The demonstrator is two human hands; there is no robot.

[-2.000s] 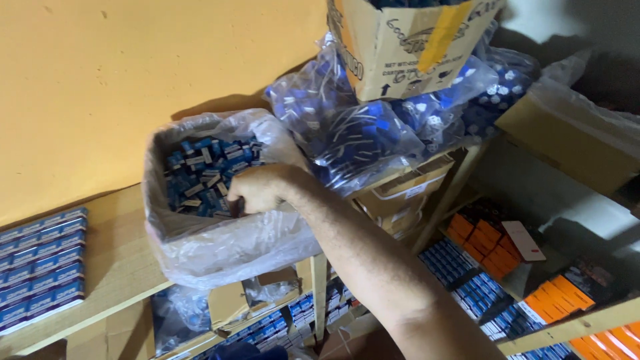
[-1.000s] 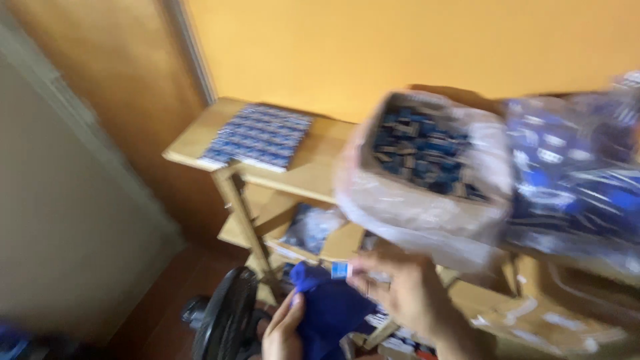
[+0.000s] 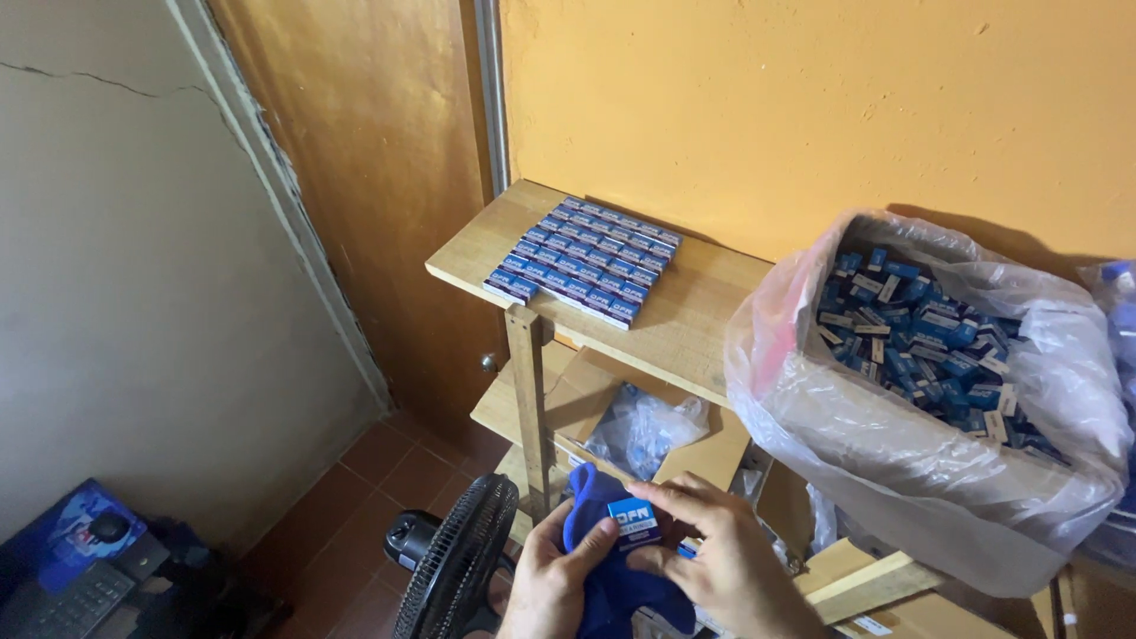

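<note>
A small blue and white cardboard box (image 3: 634,524) is held between both hands, low in the middle of the view. My left hand (image 3: 564,559) grips a blue cloth (image 3: 608,586), its thumb against the box's left side. My right hand (image 3: 701,541) pinches the box from the right. Flat rows of similar small boxes (image 3: 586,257) lie side by side on the top wooden shelf (image 3: 701,311). To the right, a large carton lined with clear plastic (image 3: 887,426) holds a loose heap of such boxes (image 3: 932,337).
A black fan (image 3: 461,559) stands just left of my hands. Lower shelves hold an open carton with a plastic bag (image 3: 652,426). Behind are a yellow wall and a wooden door (image 3: 373,204). A keyboard (image 3: 80,603) lies at the lower left.
My right hand has left the lined carton and come to my left hand at the blue cloth. A small box now shows clearly between them. The view has swung left.
</note>
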